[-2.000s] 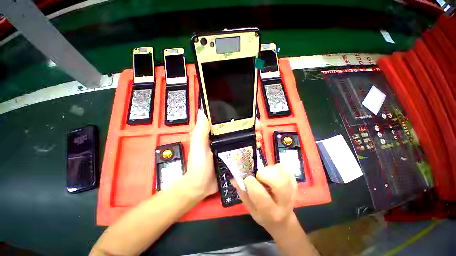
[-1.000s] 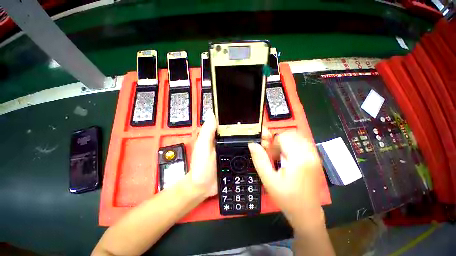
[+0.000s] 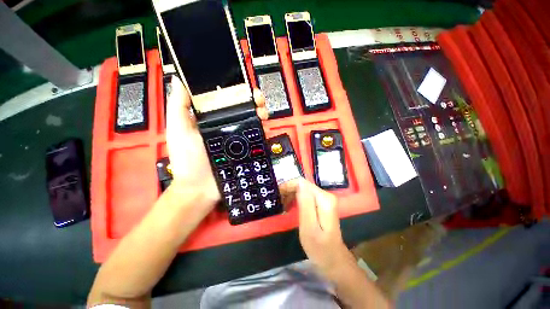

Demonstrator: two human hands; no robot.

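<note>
My left hand [image 3: 192, 154] holds an open flip phone [image 3: 235, 148] from its left side, fingertips showing at its right edge near the hinge. The phone is tilted, its dark screen up and its black keypad with large white numbers bare. My right hand [image 3: 318, 214] is at the phone's lower right corner, fingers bent together; I cannot tell whether it touches the phone or holds anything. Below lies the red-orange tray [image 3: 360, 202]. Its back row holds several open phones with patterned covers on their keys [image 3: 131, 102]. Its front row holds three closed phones [image 3: 328, 160], one mostly hidden by my left hand.
A dark smartphone [image 3: 67, 184] lies left of the tray. A white rectangle with a dark edge [image 3: 393, 158] lies to the right, beside a dark printed sheet [image 3: 431, 130] bearing a small white square [image 3: 432, 86]. Stacked red trays [image 3: 500, 90] lean at far right. A metal post [image 3: 45, 45] stands back left.
The patterned cover has come off the held phone's keys. The phone now tilts left and sits further left and higher in view. My right hand has moved from its upper keys to its lower right corner.
</note>
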